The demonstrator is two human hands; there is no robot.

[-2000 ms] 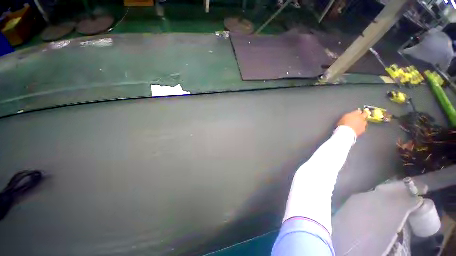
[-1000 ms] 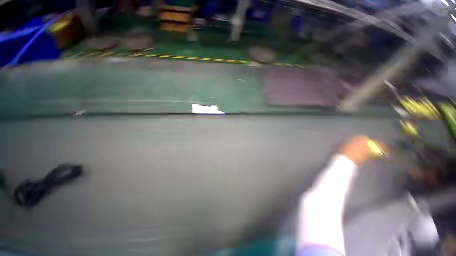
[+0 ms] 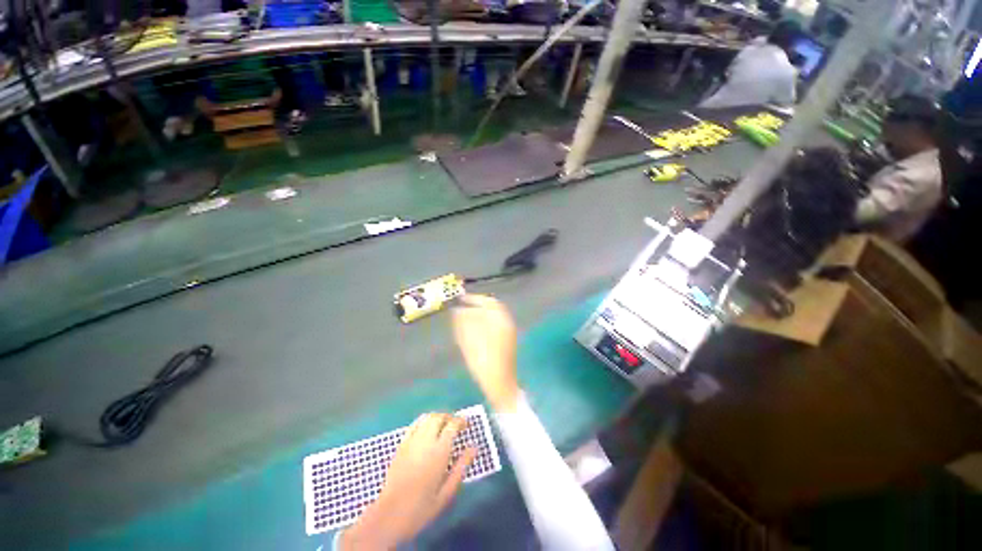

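Observation:
A circuit board with yellow parts (image 3: 429, 298) lies on the dark belt ahead of me, its black cable (image 3: 528, 253) trailing to the right. My right hand (image 3: 487, 339) is at the board's right end, fingertips bent down at its near corner; whether they pinch it is hidden. A white sheet with rows of dark dots (image 3: 350, 484) lies on the green near ledge. My left hand (image 3: 425, 468) rests over the sheet's right part, fingers slightly spread. I cannot make out a dot piece in it.
A green-faced board (image 3: 22, 441) with a coiled black cable (image 3: 156, 398) lies at left. A grey-white dispenser with a red display (image 3: 619, 355) stands right, beside an open carton (image 3: 775, 312). A post (image 3: 603, 92) rises behind. More yellow boards (image 3: 689, 135) and a person (image 3: 905, 178) are further right.
My right hand has come back from the far right to the middle, and the board now lies there. The view has shifted, and my left hand and the dotted sheet have come into view.

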